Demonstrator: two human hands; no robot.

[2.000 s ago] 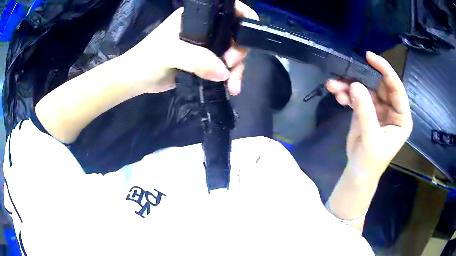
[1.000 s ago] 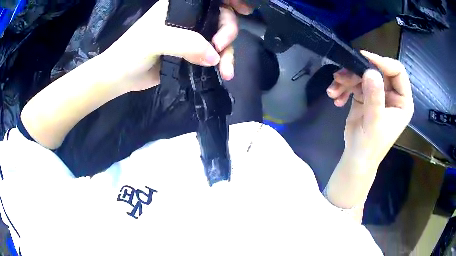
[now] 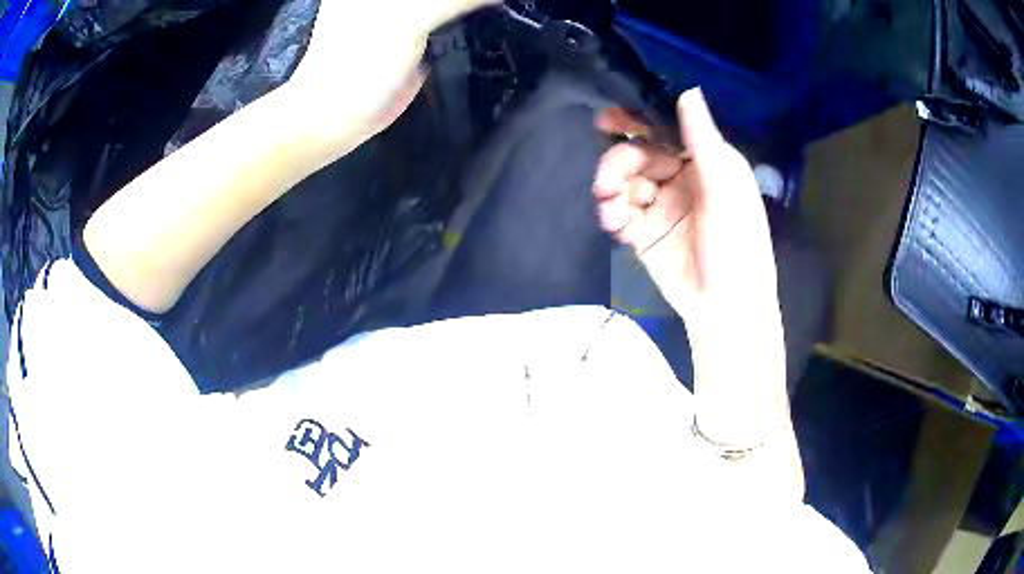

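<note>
A black moulded plastic part [image 3: 573, 43] runs slantwise near the top edge between my hands, with a small round hole in it. It is blurred and dark against the background. My right hand [image 3: 668, 185] has its fingers curled and thumb raised around the part's lower right end. My left hand [image 3: 376, 56] is at the top, partly cut off by the picture's edge, with its fingers over dark plastic parts. How many parts it holds cannot be told.
A shiny black bin liner [image 3: 112, 123] lies at left and over the lap. A blue crate [image 3: 803, 67] stands ahead. A ribbed black tray [image 3: 971, 241] is at right above a brown cardboard box [image 3: 859, 235]. Blue edges show at the top left.
My left hand has moved up, and the long part that hung below it has left the lap area. My right hand has moved left, its part end closer to my left hand.
</note>
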